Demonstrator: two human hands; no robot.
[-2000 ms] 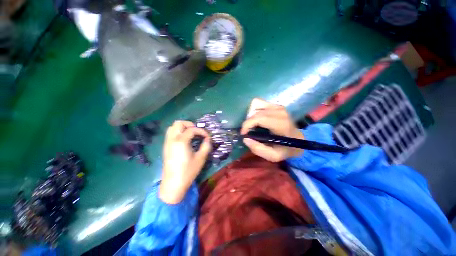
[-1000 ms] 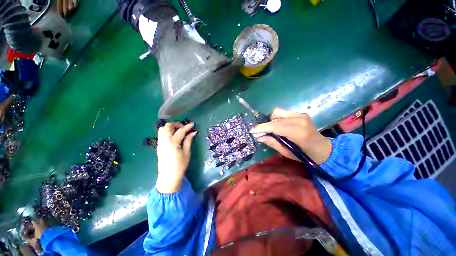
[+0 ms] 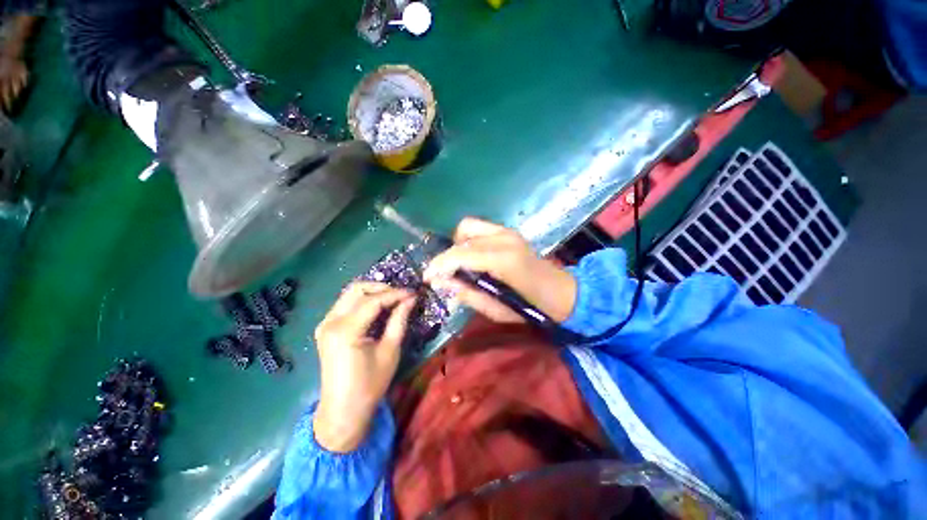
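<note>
My right hand point(image 3: 493, 269) holds the soldering iron point(image 3: 513, 301), its thin metal tip pointing up and left towards the hood. My left hand point(image 3: 364, 340) is at the left side of the batch of components point(image 3: 396, 268), fingertips pinched on a small component that is mostly hidden. The fingertips of both hands are close together over the batch and hide part of it. The batch is speckled silver-purple. Loose black ribbed components point(image 3: 254, 323) lie to the left of my left hand.
The grey fume hood point(image 3: 239, 168) stands at upper left, with a round yellow tin point(image 3: 395, 120) holding silvery bits beside it. A black component heap point(image 3: 117, 437) lies at far left. White slotted trays point(image 3: 752, 223) are beyond the bench edge at right. Part of a person's hand point(image 3: 12, 71) shows at top left.
Since one second ago, my left hand has moved from the loose components to the batch and my right hand has come close to it. The whole view has shifted.
</note>
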